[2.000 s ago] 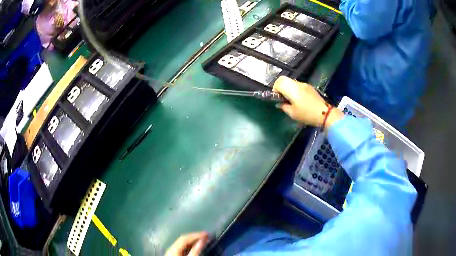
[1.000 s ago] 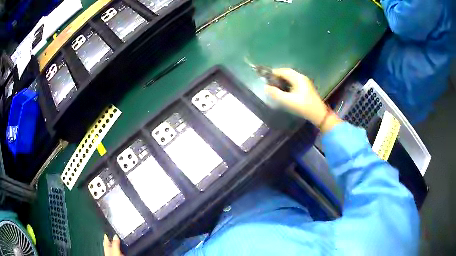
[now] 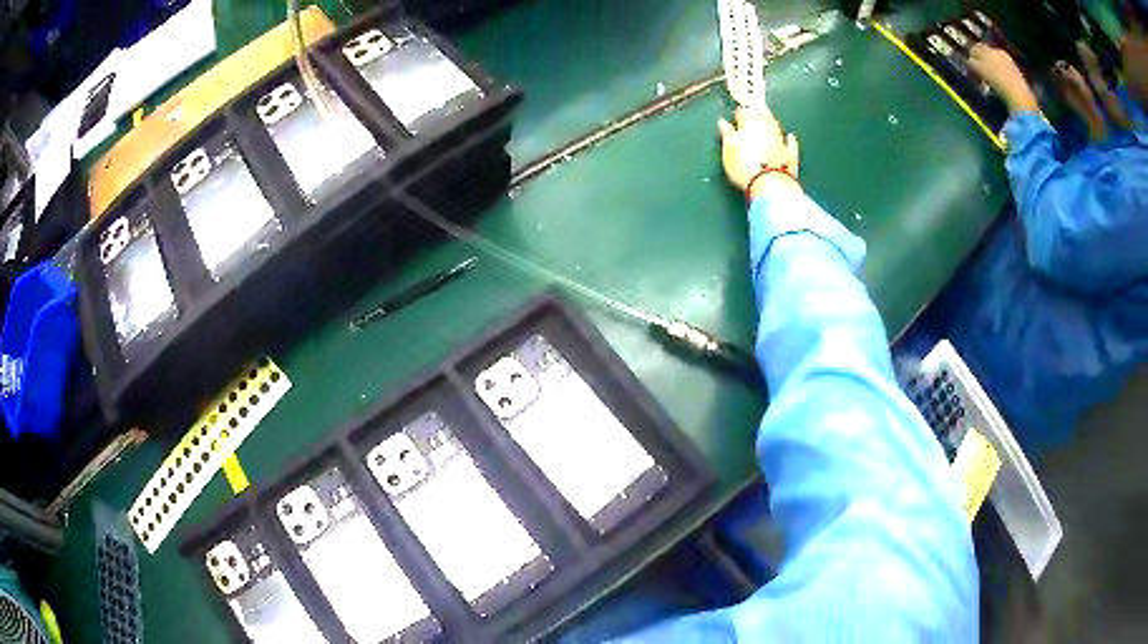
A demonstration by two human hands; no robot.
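Note:
My right hand is at the near end of a cream perforated strip at the back; its fingertips overlap the strip, but I cannot tell if they grip it. My left hand is not in view. A black foam tray with four phone units lies at the bench's near edge, each with a pale camera block with dark holes. The air gun lies right of the tray, its dark handle partly hidden by my right sleeve, with a clear hose running left.
A second black tray with phone units stands at back left. A thin black stick lies between the trays. A dotted cream strip and a dark-dotted film are at left. A pale bin is at right. Another worker's hand is at upper right.
The near tray moved from the back right to in front of me. My right hand has let go of the air gun and reached out to the back strip. My left hand has left the picture.

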